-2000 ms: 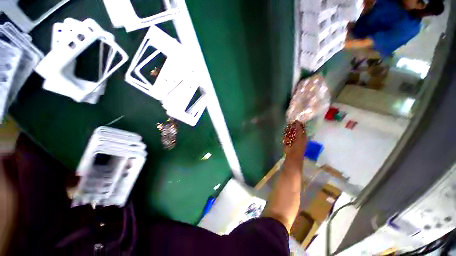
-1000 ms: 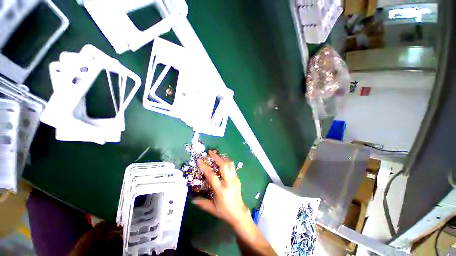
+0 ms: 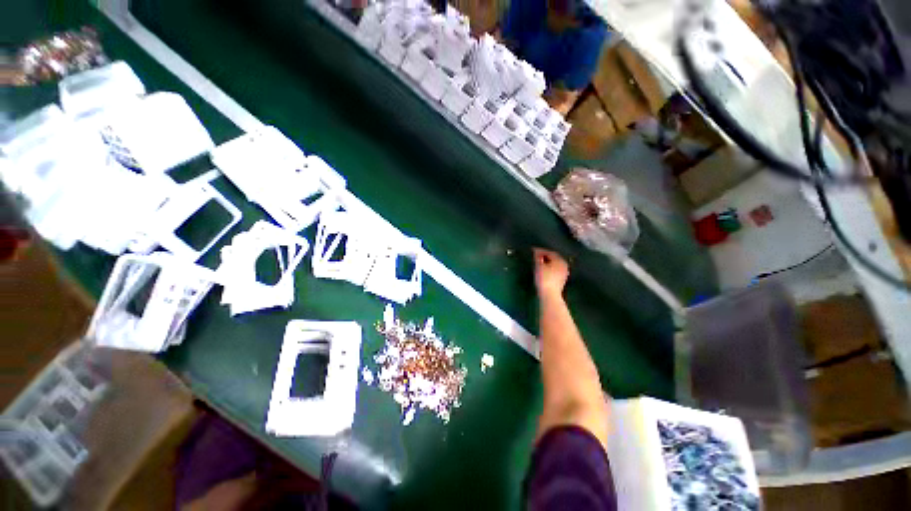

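My right hand [image 3: 548, 271] is over the green belt beyond the white strip, short of the clear bag of coppery contacts [image 3: 596, 210]. Its fingers look curled; whether they hold anything is too small to tell. A loose pile of coppery and silvery contacts [image 3: 420, 367] lies on the near bench. A stack of white housings [image 3: 345, 384] lies left of the pile at the bench's near edge. My left hand is not seen; only a blurred patch of skin by a dark sleeve shows at the bottom edge.
More white housings [image 3: 285, 296] lie in groups to the left, with another contact heap [image 3: 62, 55] far left. Rows of housings [image 3: 461, 90] line the far ledge, a person in blue behind. A white foam bin [image 3: 629, 454] stands right; packed housings [image 3: 45, 419] show lower left.
The view has turned and now takes in more bench. My right hand has left the contact pile and moved out over the belt. The pile is larger than two seconds ago.
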